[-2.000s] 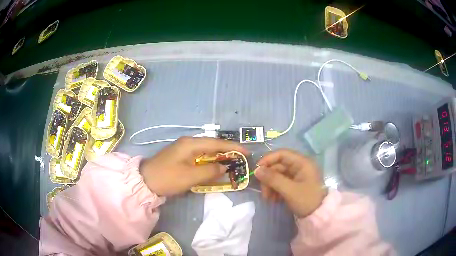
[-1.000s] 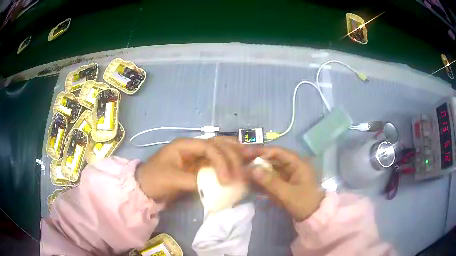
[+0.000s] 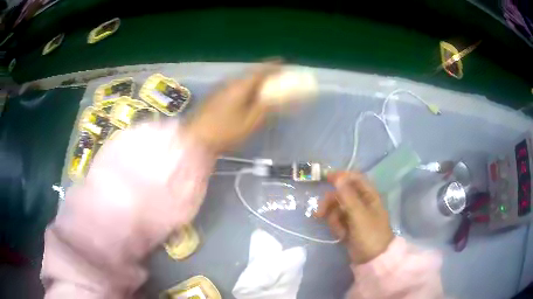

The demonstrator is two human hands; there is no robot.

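Observation:
My left hand [image 3: 234,114] is stretched out towards the bench's back edge, fingers on a cream unit housing [image 3: 289,86]; both are blurred. My right hand [image 3: 356,213] is beside the lit USB tester [image 3: 305,171], fingertips at its right end. A white cable [image 3: 280,229] loops from near the tester's left side down to my right hand, where its end is hidden; the fingers are curled and seem to hold it. A pale housing [image 3: 182,242] lies by my left sleeve. Shiny clear pieces [image 3: 280,202] lie below the tester.
Open units [image 3: 165,94] are piled at the left, partly behind my sleeve. A white cloth [image 3: 270,267] and another unit [image 3: 196,289] are near me. A pale-green block [image 3: 394,166], domed device [image 3: 429,195] and power supply [image 3: 508,181] stand right. A green conveyor [image 3: 234,35] carries units behind.
My left hand has moved up and away from the middle with a housing. My right hand has shifted slightly right. The white cable loop, shiny pieces and pale housing by my sleeve now show.

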